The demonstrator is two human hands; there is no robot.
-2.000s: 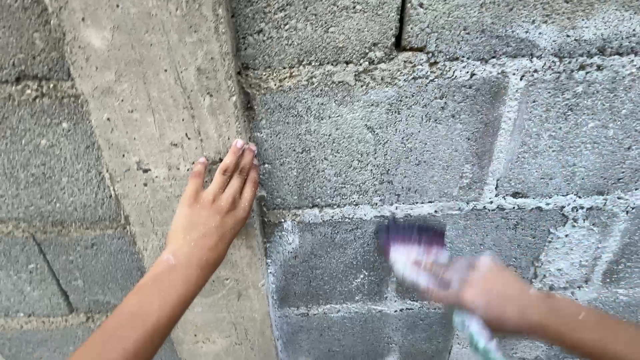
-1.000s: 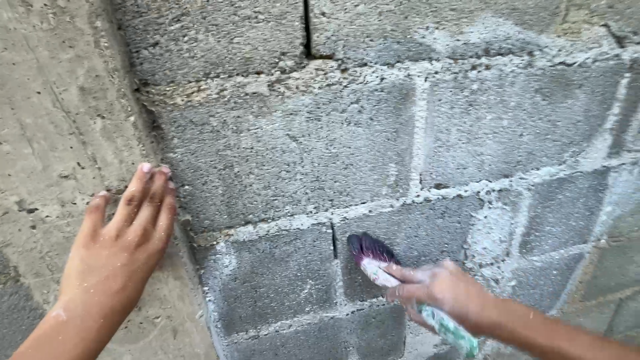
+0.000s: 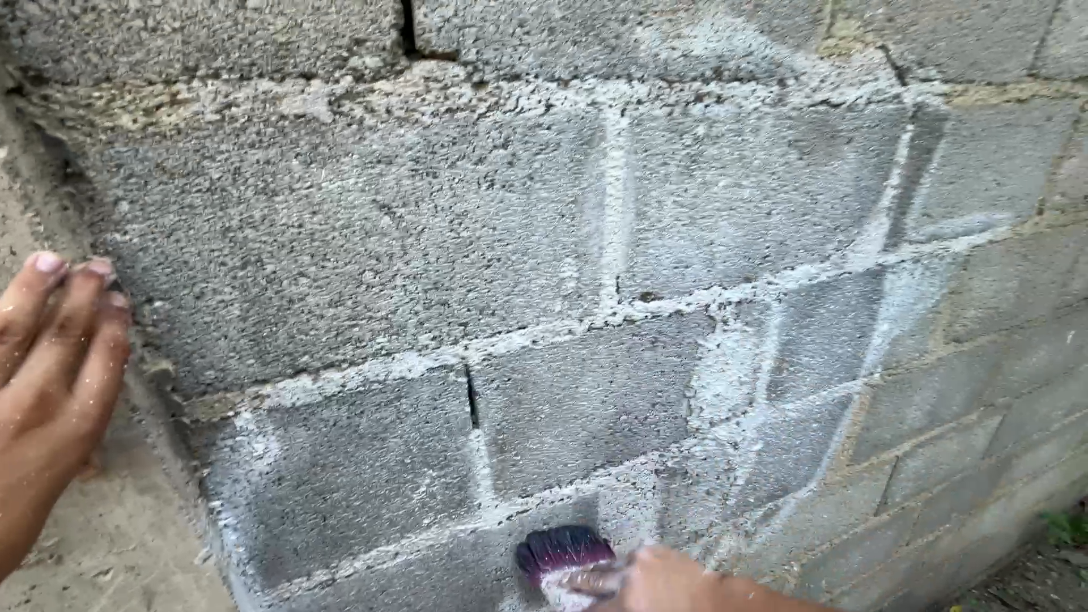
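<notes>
My left hand (image 3: 64, 365) rests with its fingers together against the edge of the concrete column (image 3: 102, 527) at the left. My right hand (image 3: 654, 582), low in the view and partly cut off by the lower edge, grips a brush (image 3: 565, 557) with dark purple bristles and a whitish, smeared head. The bristles are at the face of a block in the concrete block wall (image 3: 340, 221), just below a pale mortar joint (image 3: 544, 497). White smears mark the joints and several blocks. Most of the brush handle is hidden by the hand and the frame edge.
The block wall runs back to the right, with unsmeared blocks (image 3: 943, 450) beyond the white patches. Dark ground (image 3: 1028, 582) and a small green plant (image 3: 1067, 527) show at the lower right. A narrow gap (image 3: 409, 30) parts two blocks at the top.
The brush in my right hand has moved down the wall, from the block beside the short vertical crack to the course below it. The view has shifted to the right.
</notes>
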